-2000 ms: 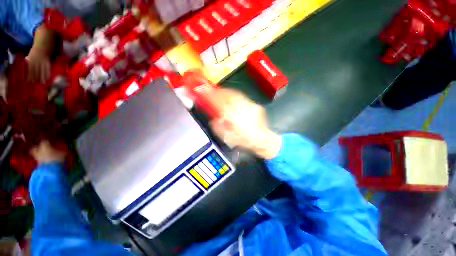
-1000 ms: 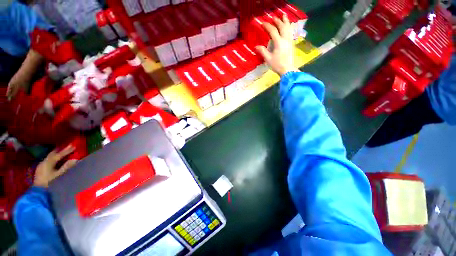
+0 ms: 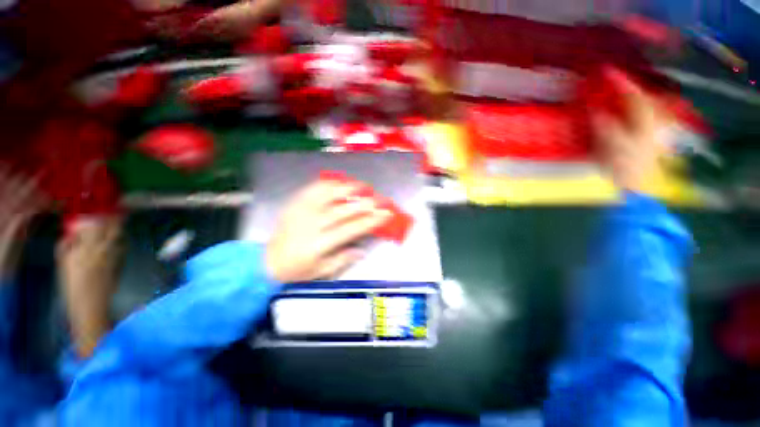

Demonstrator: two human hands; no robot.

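Note:
The view is blurred. The bench scale (image 3: 417, 258) stands in the middle, its display and keypad facing me. A red product box (image 3: 396, 223) lies on its plate. My left hand (image 3: 321, 238) is over the box with fingers across it; the hand hides part of the box. My right hand (image 3: 632, 138) is at the right end of the stacked boxes (image 3: 529, 129), on or beside red boxes there. Blur hides whether it grips one. The stacked boxes stand on the yellow board (image 3: 533, 190).
Loose jumbled red boxes (image 3: 333, 79) lie beyond the scale. Another person's hands (image 3: 87, 250) are at the left, near more red boxes. A small white piece (image 3: 452, 293) lies right of the scale on the dark green surface (image 3: 533, 258).
The view has turned and shifted left. My left hand has moved from beside the scale onto the box on its plate. My right hand remains at the stacks' right end.

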